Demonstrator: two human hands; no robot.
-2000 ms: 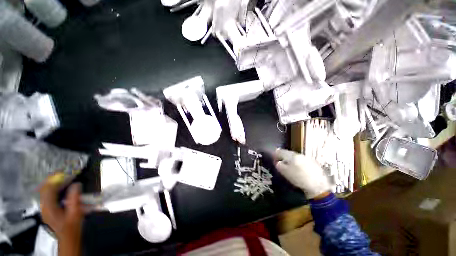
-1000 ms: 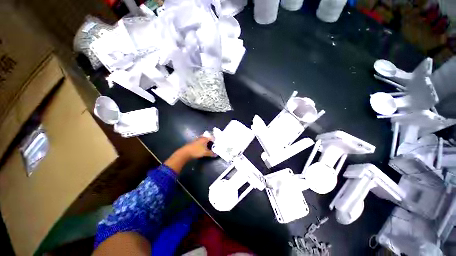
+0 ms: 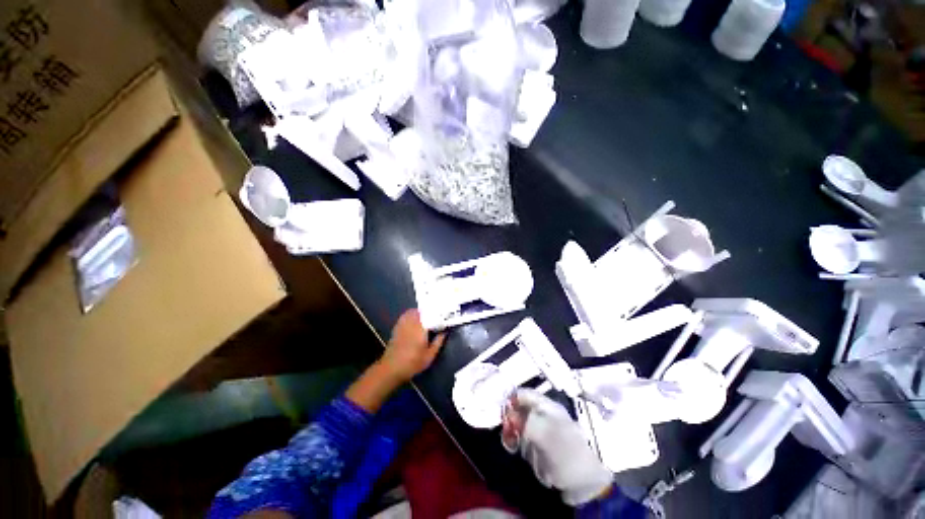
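Note:
My bare left hand (image 3: 411, 347) holds the near base edge of a white housing unit (image 3: 431, 296), whose round end points right over the black bench. My right hand (image 3: 553, 446), in a white glove, has its fingertips against the round end of a second white housing unit (image 3: 532, 350). The white glove blends with the white parts, so whether it grips that unit is unclear. More white units lie just right of it, one with a rectangular base (image 3: 627, 446) and one with an open cup (image 3: 682, 243).
A clear bag of small grey pieces (image 3: 467, 188) lies among heaped white parts at the upper left. A single cup unit (image 3: 319, 225) lies near the bench edge. Ribbed white stacks (image 3: 749, 28) stand at the far side. A brown carton (image 3: 193, 304) is left of the bench. More units lie right.
The camera view has shifted a little. My right hand has come into view at the second unit. The unit at my left hand now lies apart with its round end to the right.

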